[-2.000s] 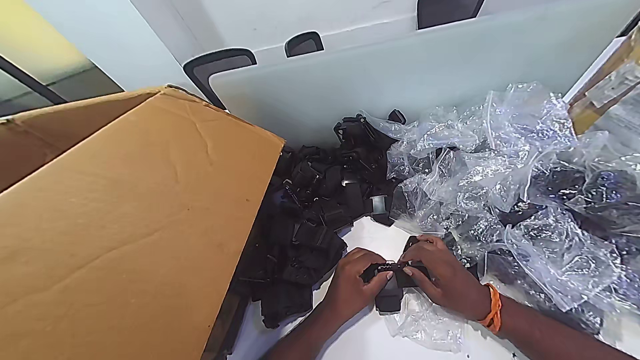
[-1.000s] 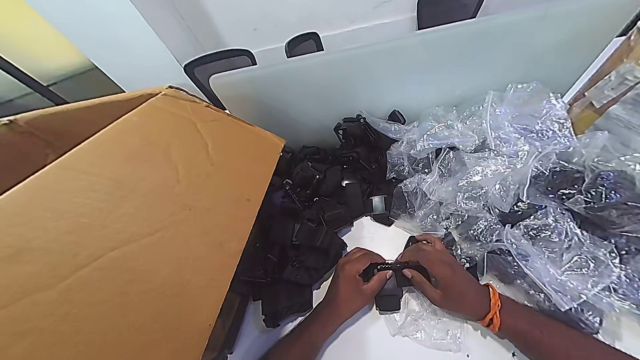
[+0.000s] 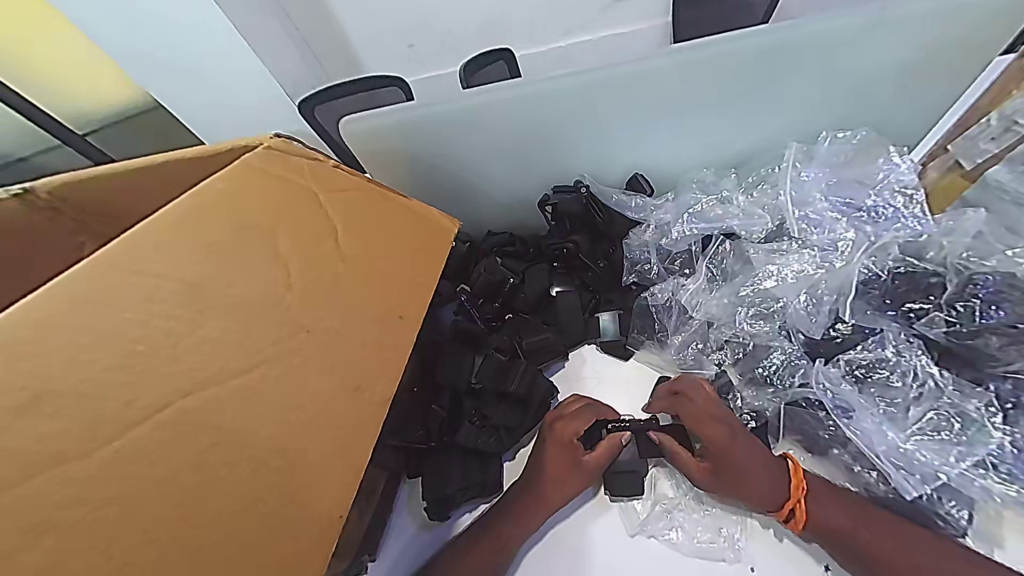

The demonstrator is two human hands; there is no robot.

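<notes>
A small black strap piece with a buckle-like part (image 3: 632, 426) is held between my two hands over the white tabletop. My left hand (image 3: 570, 448) pinches its left end between thumb and fingers. On its right end, my right hand (image 3: 708, 448) has a similar grip; an orange thread band circles that wrist. A black end of the piece (image 3: 625, 478) hangs toward me, below the fingers. Beneath it and to the right lies a crumpled clear plastic bag (image 3: 688, 520). Part of the piece is hidden by my fingers.
A large open cardboard box (image 3: 208, 352) fills the left side. A heap of black strap pieces (image 3: 512, 344) lies beside it. Many clear plastic bags (image 3: 800, 280), some with dark contents, cover the right. A frosted panel (image 3: 640, 120) stands behind, with chair backs (image 3: 360, 100) beyond.
</notes>
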